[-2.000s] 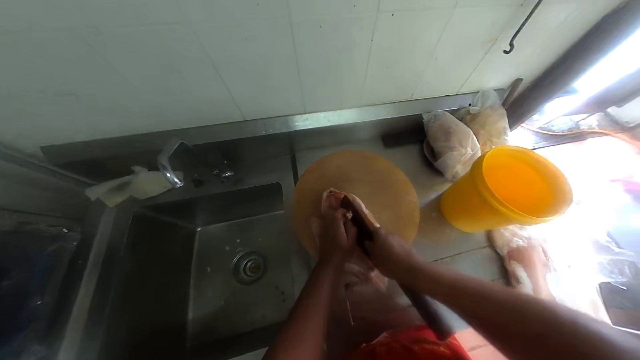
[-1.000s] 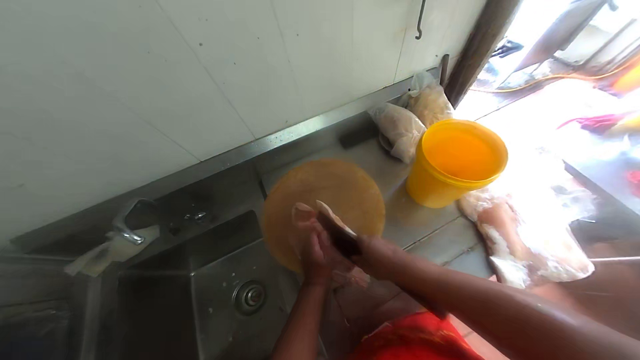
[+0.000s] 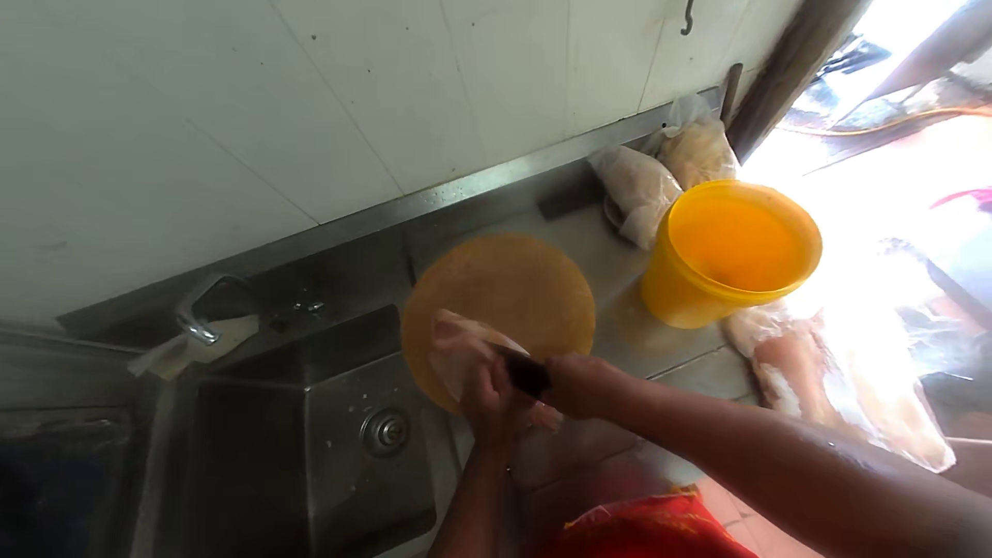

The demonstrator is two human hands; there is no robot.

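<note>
A piece of raw meat [image 3: 449, 349], pale pink and slightly blurred, lies over the near left part of a round chopping board [image 3: 515, 275]. My left hand [image 3: 490, 387] grips the meat from the near side. Closed round the handle of a dark-bladed knife [image 3: 527, 373], my right hand [image 3: 581, 384] is just right of my left hand. The blade reaches left against the meat, and its edge is partly hidden. A bit of meat also shows below my hands, near the board's front edge.
Left of the board is a steel sink [image 3: 372, 480] with a faucet [image 3: 198, 318] and a cloth [image 3: 232, 341]. A yellow bucket [image 3: 690, 291] stands right, with plastic bags of food [image 3: 639, 190] behind it and bagged meat [image 3: 798, 372] in front.
The view has swung to the right. Both hands remain together at the board with the knife and meat; the meat now extends farther toward the board's left side.
</note>
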